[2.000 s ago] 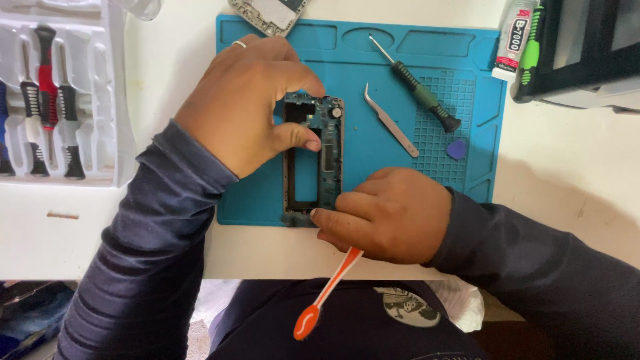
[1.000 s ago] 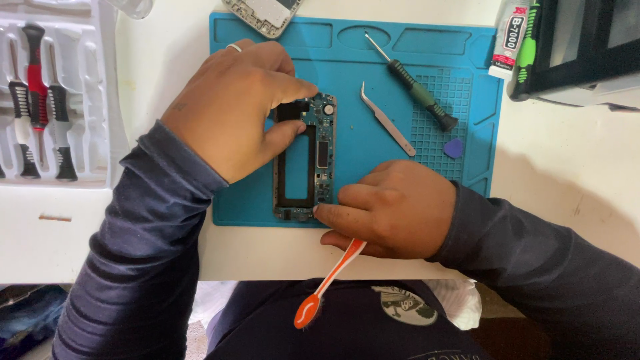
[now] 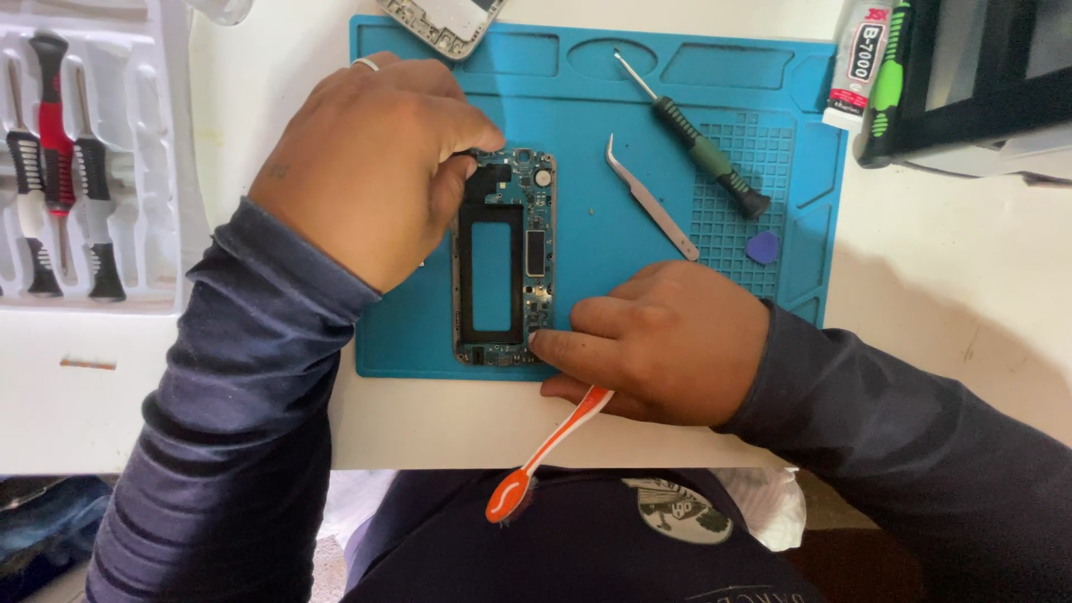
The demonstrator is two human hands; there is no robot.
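Observation:
A smartphone mid-frame with its circuit board (image 3: 538, 218) lies upright in the view on a blue silicone repair mat (image 3: 578, 109). My left hand (image 3: 377, 159) pinches the frame's upper left corner between thumb and fingers. My right hand (image 3: 662, 343) holds an orange and white toothbrush (image 3: 569, 427), its bristled head hanging past the table edge, while the index fingertip touches the board's lower right part. Curved tweezers (image 3: 653, 209), a green and black screwdriver (image 3: 708, 155) and a blue opening pick (image 3: 762, 247) lie to the right on the mat.
At the left, a white plastic tray (image 3: 159, 167) holds several screwdrivers. Another phone part (image 3: 448, 25) overlaps the mat's top edge. A B-7000 glue tube (image 3: 858, 67), a green-handled tool (image 3: 888, 84) and a black-framed object (image 3: 963, 92) are at the upper right. The table's front edge runs below my hands.
My left thumb has moved from over the board's upper part to the frame's upper left corner, uncovering more of the board. The right hand still holds the toothbrush by the frame's lower right.

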